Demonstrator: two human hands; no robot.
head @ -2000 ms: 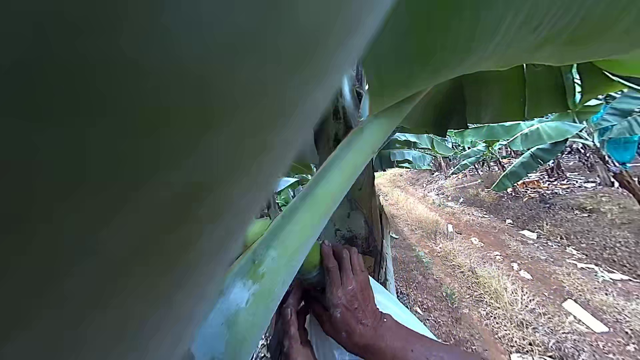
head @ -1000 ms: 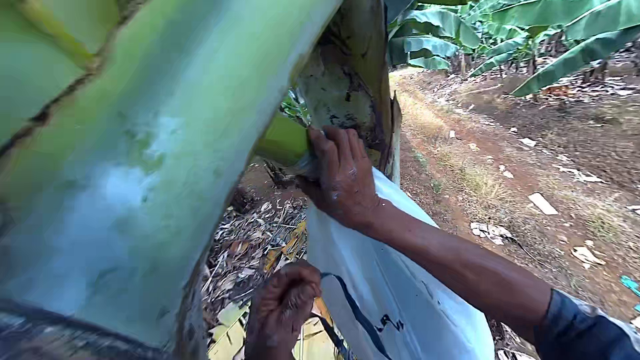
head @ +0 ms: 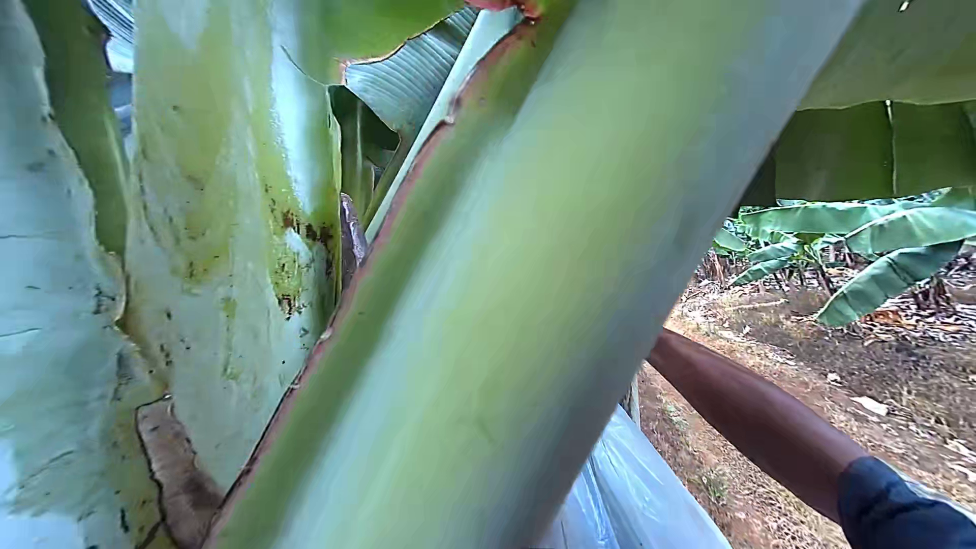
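Note:
A thick green banana leaf stalk slants across the middle of the view, very near the camera. My right forearm, with a dark sleeve at the elbow, reaches in from the lower right and passes behind this stalk, which hides my right hand. My left hand is not visible either. Below the forearm, a pale translucent plastic bag hangs partly behind the stalk's lower edge. Whether either hand touches the bag cannot be seen.
The banana plant's pseudostem and overlapping leaf sheaths fill the left side. Broad leaves hang at upper right. Beyond, a dirt path with dry grass and litter runs past more banana plants.
Both hands were visible a second ago, the right at the top of the bag and the left lower down by a dark strip; now the stalk covers the right. The view has shifted strongly.

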